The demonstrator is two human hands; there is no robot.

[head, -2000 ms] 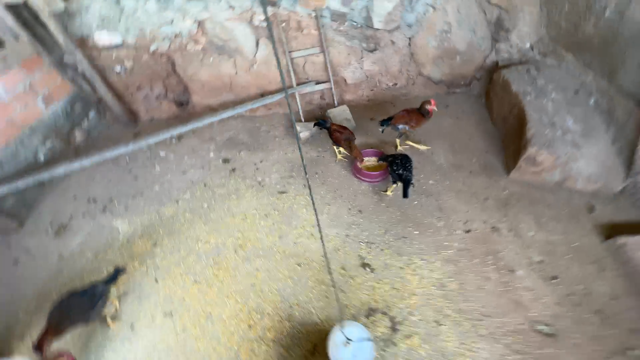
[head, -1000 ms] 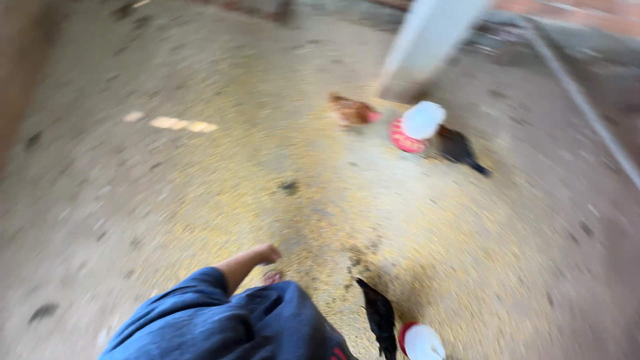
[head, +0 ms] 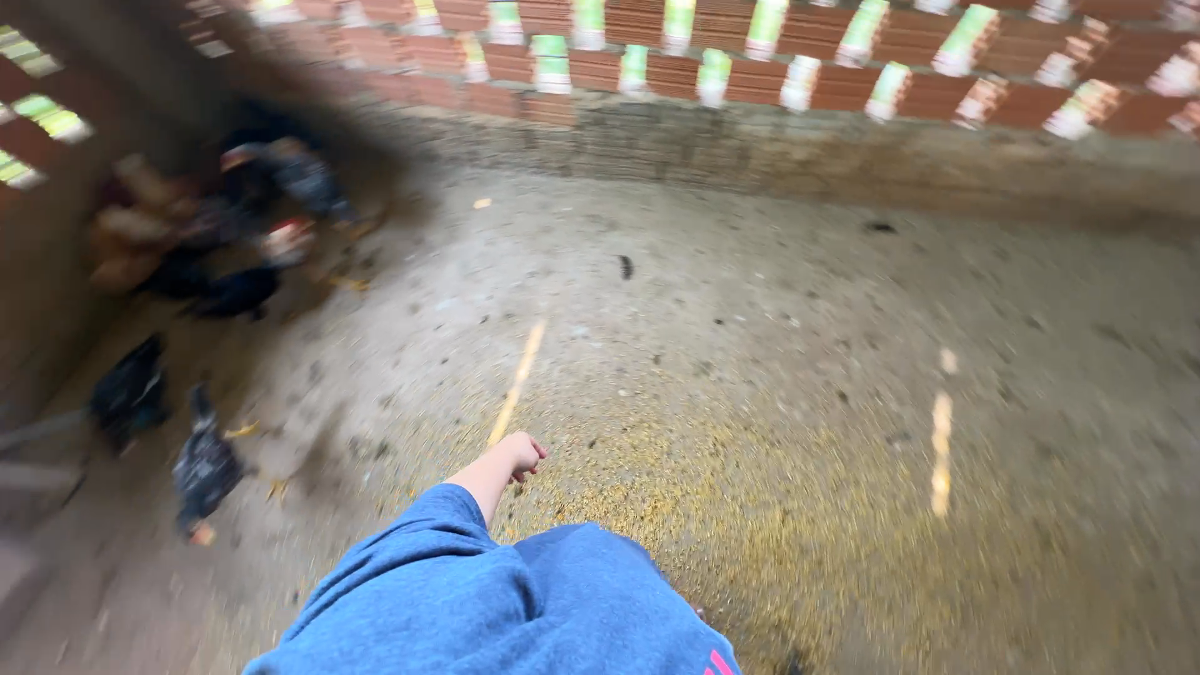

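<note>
My left hand hangs out in front of my blue shirt, over the floor, with its fingers loosely bent and a little apart. Nothing shows in it. Below and to its right, yellow grain lies scattered across the concrete floor. My right hand is out of the picture. At the left, a speckled chicken stands with its head low, and a dark chicken is close beside it. Several more chickens crowd near the corner, badly blurred.
A wall of red hollow bricks with gaps that let in light runs across the back, above a rough masonry base. Dark droppings dot the floor. A wall closes off the left side.
The view has swung strongly; the feeders with white tops and the white post seen one second ago are out of sight. The brick wall and the crowded chickens have come into view.
</note>
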